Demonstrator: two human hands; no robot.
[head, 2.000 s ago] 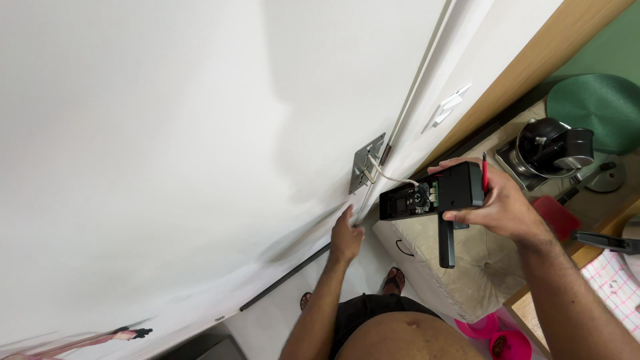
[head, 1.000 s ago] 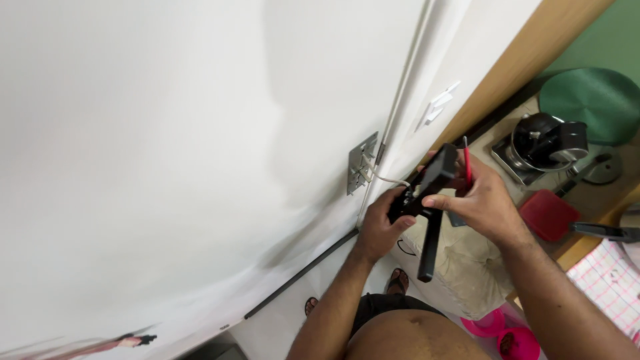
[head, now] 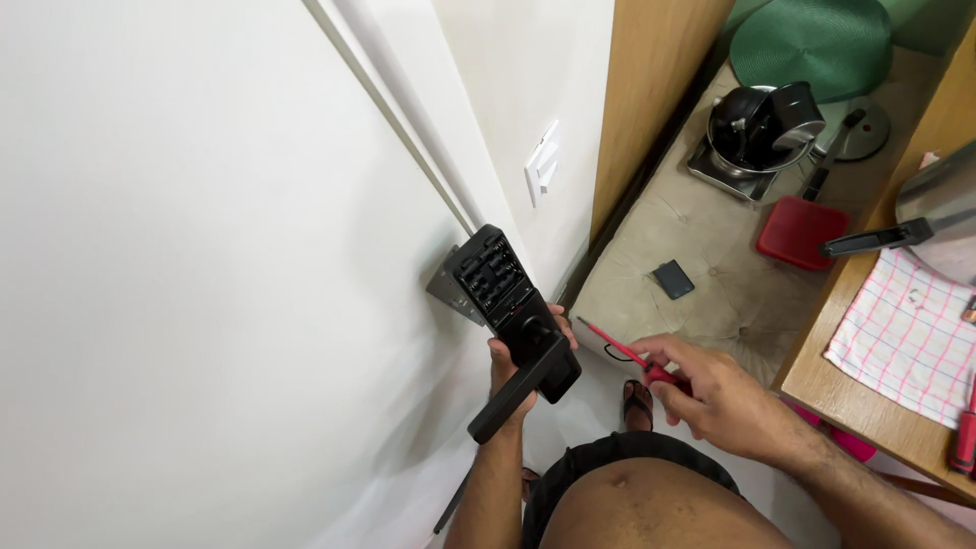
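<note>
My left hand (head: 509, 375) grips a black electronic door lock unit (head: 520, 320) from below, its lever handle slanting down to the left. The unit's battery bay faces up, with springs showing and no batteries in it. Behind its upper part, a metal mounting plate (head: 451, 288) shows at the edge of the white door (head: 229, 267). My right hand (head: 698, 389) holds a red screwdriver (head: 616, 345), its tip pointing up and left toward the unit but apart from it. Any cable behind the unit is hidden.
A small black cover (head: 673, 280) lies on the beige tufted cushion (head: 656, 236), near a red container (head: 803, 232) and black pots (head: 762, 126). A green round mat (head: 812, 46) is behind them. The wooden table (head: 808, 366) at right bears a checked cloth (head: 900, 335) and a steel pot (head: 945, 213). A light switch (head: 543, 164) is on the wall.
The lock unit has been turned so its battery bay faces me, and it now covers part of the door plate. My right hand has let go of it and moved right with the screwdriver.
</note>
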